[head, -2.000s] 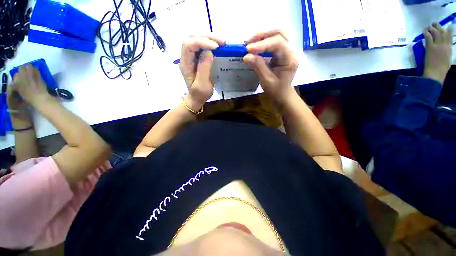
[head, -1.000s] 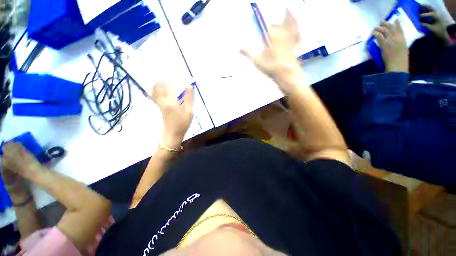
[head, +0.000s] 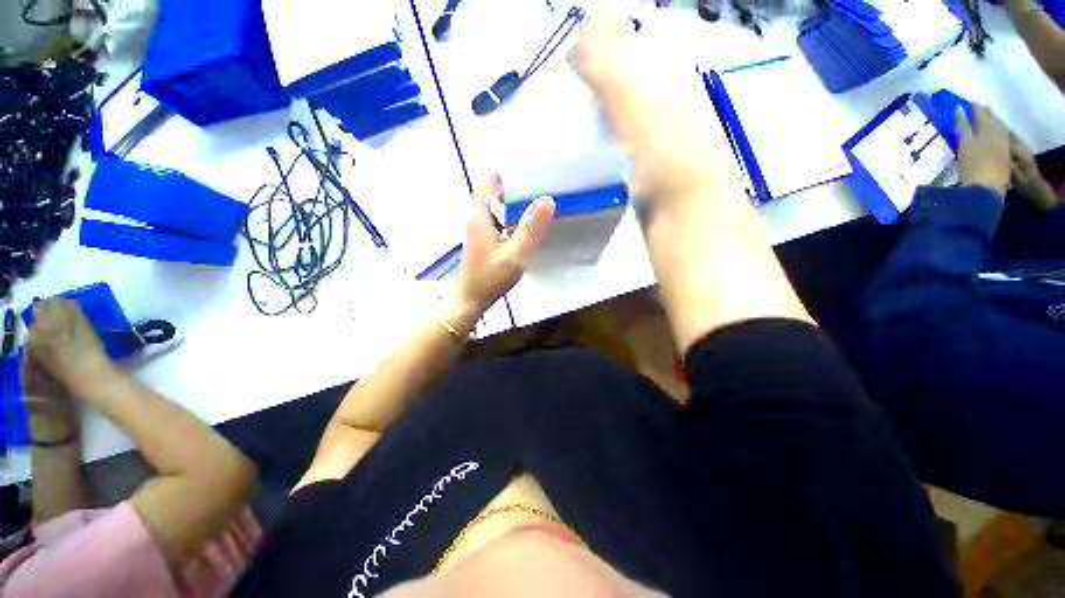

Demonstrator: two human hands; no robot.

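A retail box [head: 569, 240] with a blue upper edge and a pale face is just in front of me. My left hand [head: 502, 251] is at its left end, thumb and finger spread, the thumb overlapping the blue edge; whether it grips the box is unclear. My right hand [head: 604, 44] reaches to the top centre, blurred and partly cut off by the frame edge. Its fingers are at the far end of a short black cable [head: 544, 53] with a thick dark end; I cannot tell if they hold it.
Tangled black cables [head: 298, 240] lie left of centre. Blue boxes [head: 158, 216] and a stack of blue-edged cartons [head: 368, 88] are on the left. A flat white carton [head: 788, 134] lies right. People work on both sides; the right one handles a box with a cable picture [head: 905, 146].
The box was between both hands two seconds ago. One second ago, both hands were apart and blurred. My right hand has since reached farther forward; a box now shows beside my left hand.
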